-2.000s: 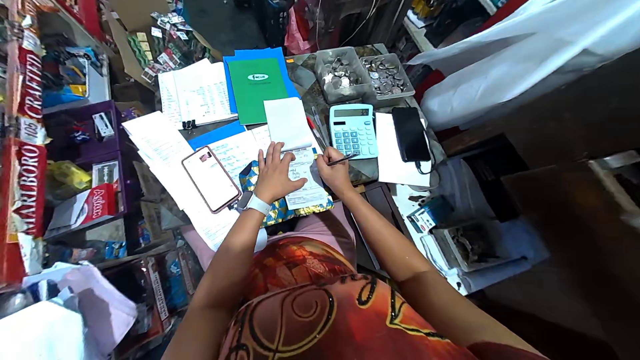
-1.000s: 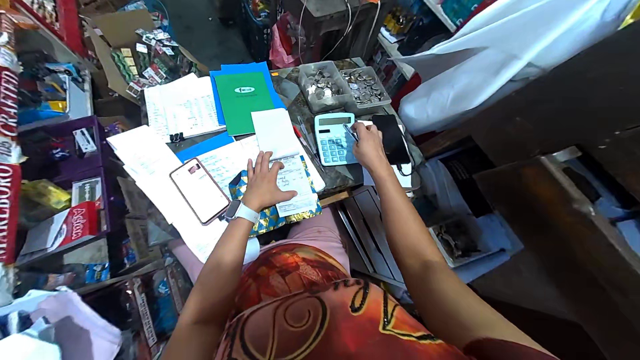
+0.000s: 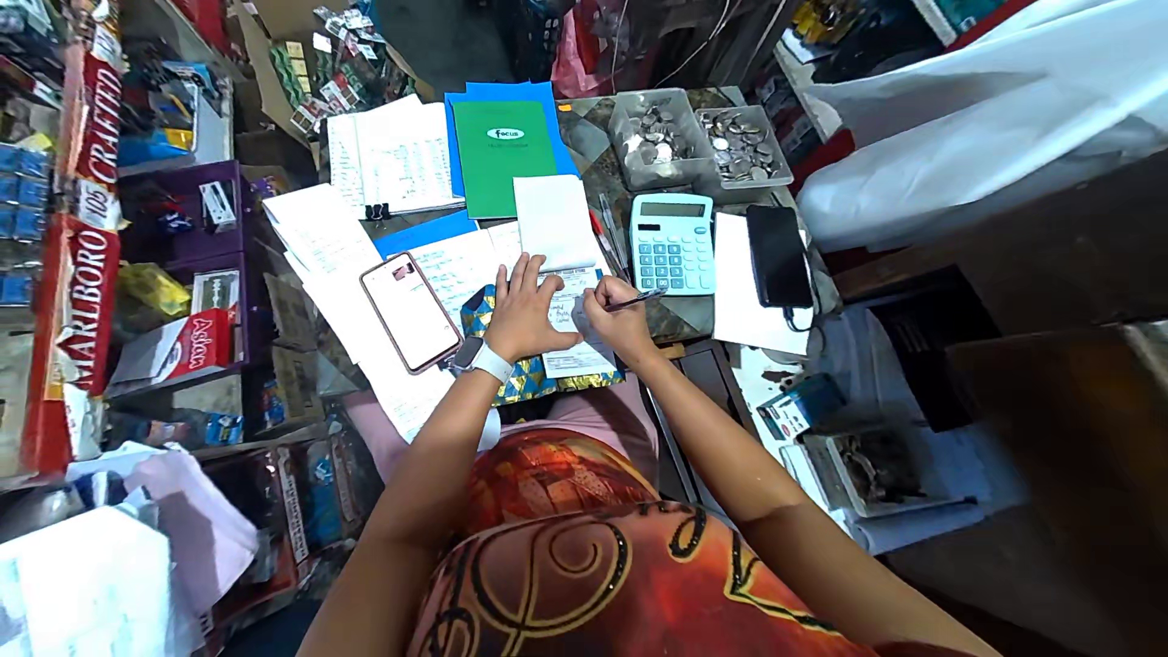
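My left hand [image 3: 526, 315] lies flat with its fingers apart on the left part of a receipt pad [image 3: 570, 359], a smartwatch on its wrist. A pen [image 3: 636, 301] is held in my right hand [image 3: 620, 321], which rests on the pad's right side; its writing tip is hard to make out. The pad's white top leaf [image 3: 555, 219] is folded up, and a blue and gold patterned cover [image 3: 525, 381] lies beneath. Right of the pad is a light blue calculator [image 3: 673, 245]. A phone with a lit white screen [image 3: 411, 313] lies on papers left of my left hand.
Two plastic tubs of coins [image 3: 662, 102] [image 3: 787, 173] stand at the table's back right. A black phone [image 3: 778, 256] with a cable lies on white paper. A green notebook [image 3: 505, 169] and handwritten sheets [image 3: 411, 160] lie at the back left. Shelves of goods border the left.
My right hand was over the calculator a second ago and is now back at the pad, still with the pen. My left hand has stayed on the pad.
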